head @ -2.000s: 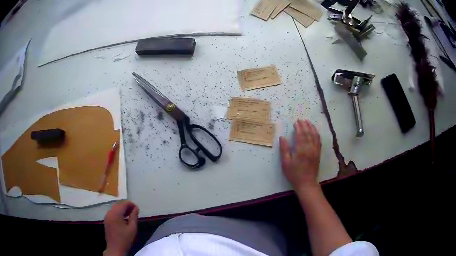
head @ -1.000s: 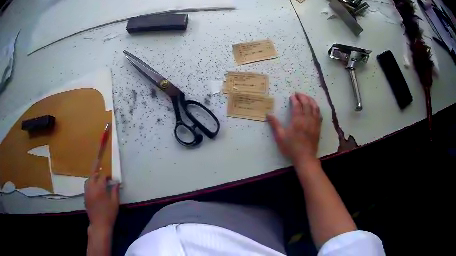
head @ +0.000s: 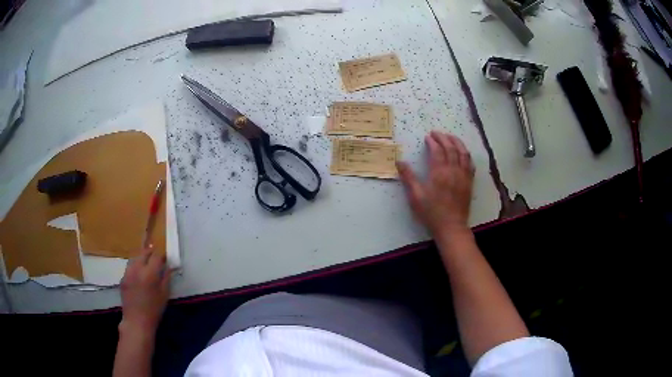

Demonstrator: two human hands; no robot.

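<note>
A tan card pattern [head: 118,173] lies on white cloth plies [head: 174,247] at the left, with a dark weight [head: 62,183] on it. A red pen [head: 153,210] lies on the pattern. My left hand [head: 144,283] is at the cloth's near edge, fingertips at the pen's lower end; whether they grip it is unclear. Three tan paper tickets lie in a column, the upper [head: 372,71], middle [head: 360,119] and lowest [head: 365,158]. My right hand [head: 443,180] rests palm down on the table, fingers extended, thumb at the lowest ticket's right edge.
Black-handled shears [head: 258,140] lie in the middle. A dark bar weight [head: 230,34] sits by white cloth [head: 147,22] at the back. At the right are a metal T-shaped piece [head: 524,110], a flat black rectangle [head: 584,109] and a dark red feather duster [head: 625,81].
My left hand has moved from the table edge up to the pen's lower end. My right thumb has come to the lowest ticket, which now lies slightly apart from the middle one. The view has shifted.
</note>
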